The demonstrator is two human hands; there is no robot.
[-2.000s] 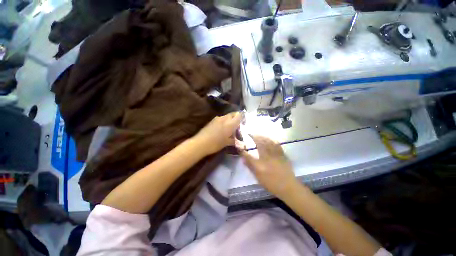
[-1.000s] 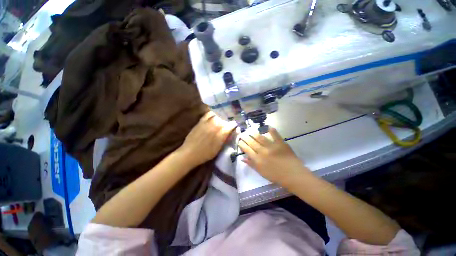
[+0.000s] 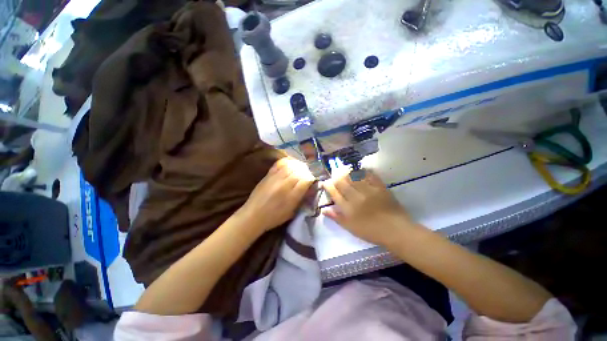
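The brown garment [image 3: 200,143] lies crumpled left of the white sewing machine head [image 3: 346,60], its pale inner side [image 3: 289,286] hanging over the table's front edge. My left hand [image 3: 279,193] presses on the garment's edge just left of the needle area, fingers bent onto the cloth. My right hand [image 3: 363,203] is just right of it, fingertips at the lit presser foot [image 3: 323,172], pinching a small end of the cloth. Glare and my fingers hide the exact part being held.
Scissors with green and yellow handles [image 3: 562,156] lie on the right of the machine bed. A grey ridged edge [image 3: 399,252] runs along the table front. A neighbouring machine's grey part [image 3: 33,230] is at left. A person's hand and arm [image 3: 20,303] show at the lower left.
The view has shifted closer to the machine head. Both hands have moved from in front of the needle up to the presser foot, and the white bit between the fingers no longer shows.
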